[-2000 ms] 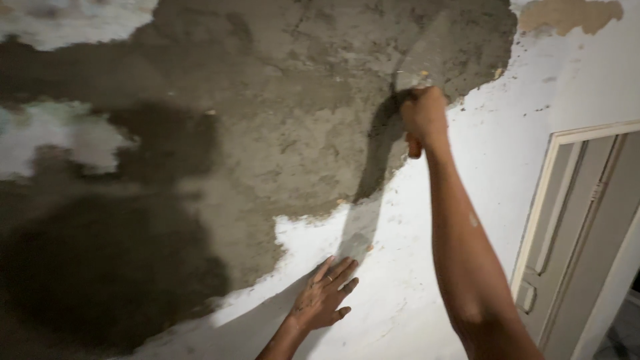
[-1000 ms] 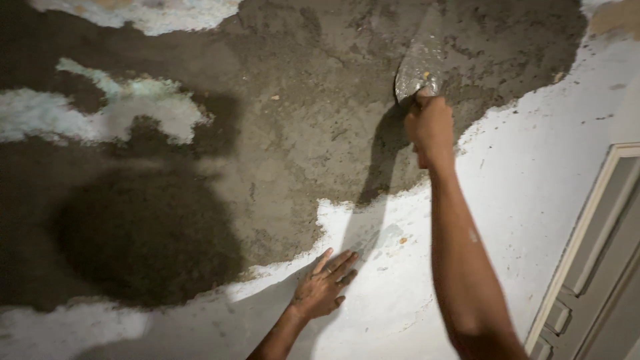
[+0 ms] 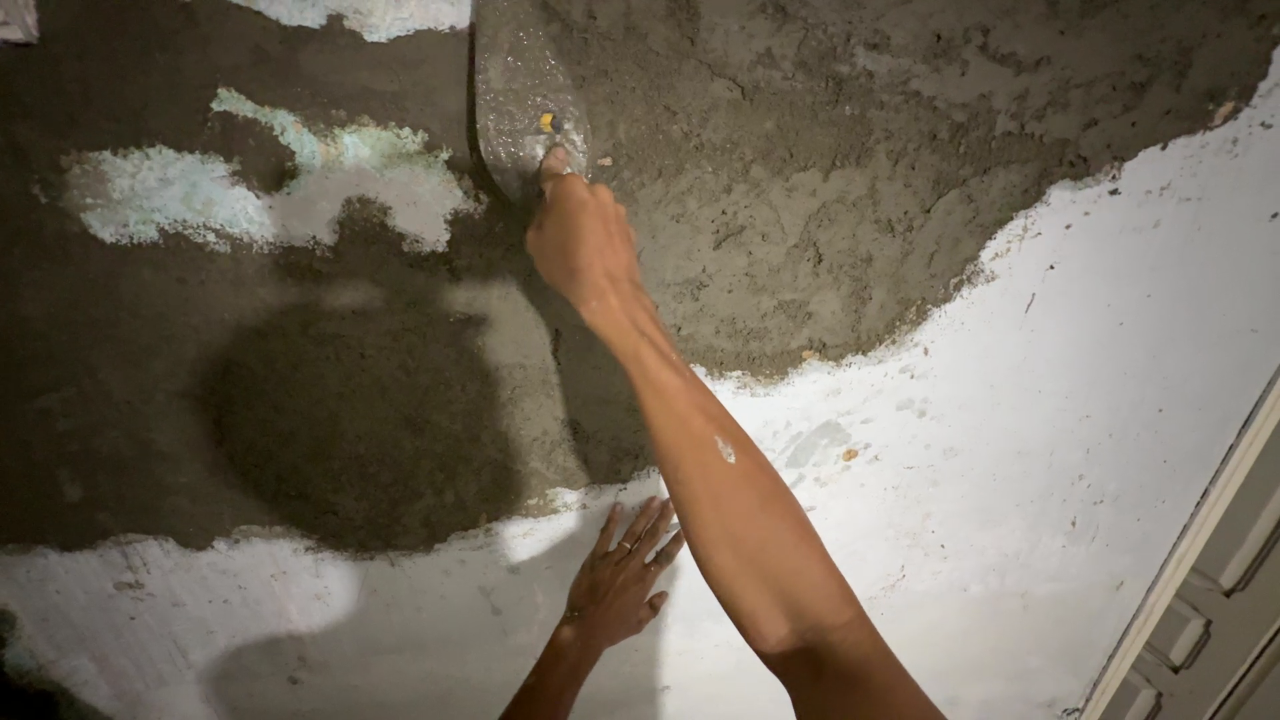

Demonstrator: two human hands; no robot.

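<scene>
My right hand (image 3: 585, 235) grips the handle of a pointed metal trowel (image 3: 525, 95), most of the handle hidden by the fingers. The wet, shiny blade lies against or close to the grey mortar (image 3: 800, 230) at the top of the view, just right of a patch of old pale green and white paint (image 3: 345, 185). Lower down, my left hand (image 3: 620, 580), wearing a ring, rests with fingers spread on the white painted wall (image 3: 1000, 480), below the mortar's ragged edge. It holds nothing, and the right forearm passes close to its fingertips.
A panelled door (image 3: 1220, 590) with a pale frame (image 3: 1180, 545) stands at the lower right. Another unplastered white patch (image 3: 385, 12) shows at the top. Dark shadows of the head and arms fall across the mortar and the lower wall.
My right hand has carried the trowel left across the mortar, towards the pale green patch. The left hand stays spread on the white wall. The view has shifted somewhat.
</scene>
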